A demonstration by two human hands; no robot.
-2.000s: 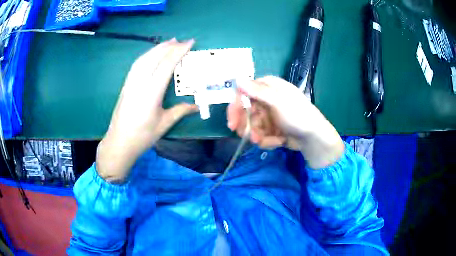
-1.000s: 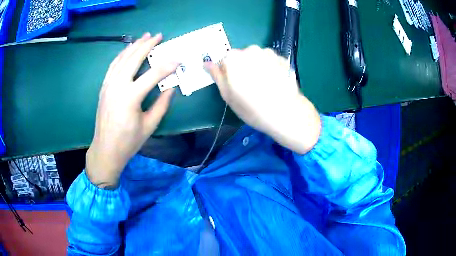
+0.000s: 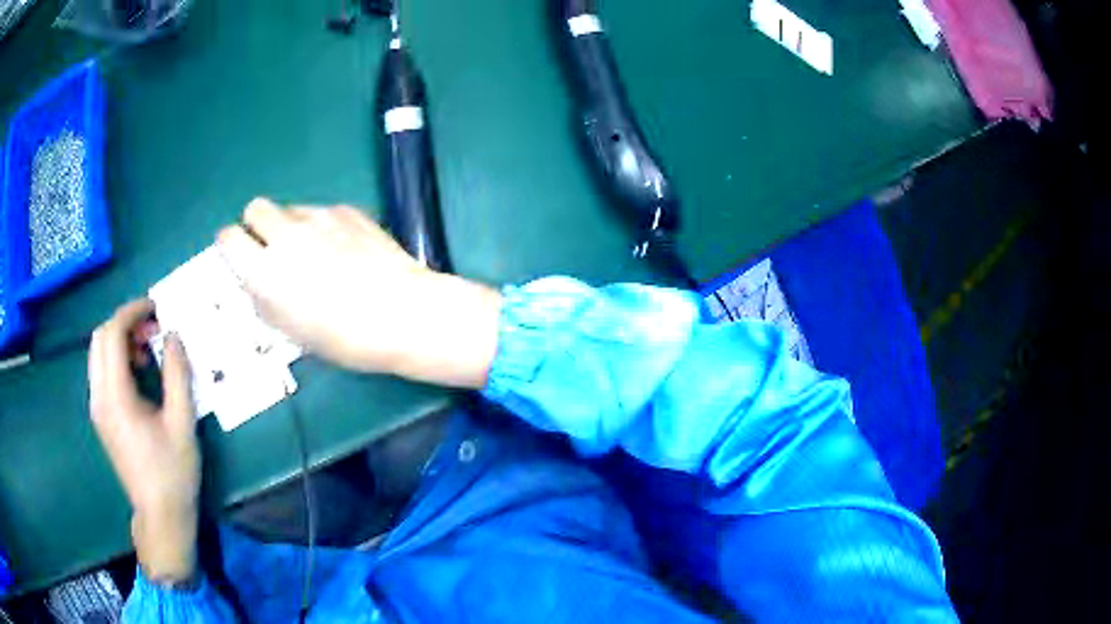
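Note:
A white mounting plate point(image 3: 232, 329) lies tilted at the left on the green bench mat. A thin grey cable point(image 3: 306, 488) hangs from its lower right part over the bench edge toward the lap. My left hand point(image 3: 146, 408) holds the plate's left edge between thumb and fingers. My right hand point(image 3: 347, 287) lies over the plate's upper right edge, with its fingertips at the top; whether it pinches a small part is hidden and washed out by glare.
Two black electric screwdrivers lie beyond my right hand, a slimmer one point(image 3: 409, 159) and a thicker one point(image 3: 615, 146). A blue screw tray point(image 3: 98, 183) stands at upper left, a plastic bag point(image 3: 122, 18) behind it. White labels point(image 3: 794, 37) and a pink item point(image 3: 989, 55) lie upper right. A blue tub point(image 3: 865, 354) stands beside the bench.
The view has swung right, so the bench things appear further left. The plate has turned to a steeper tilt. My left hand still holds its left side, and my right hand has moved over its upper edge.

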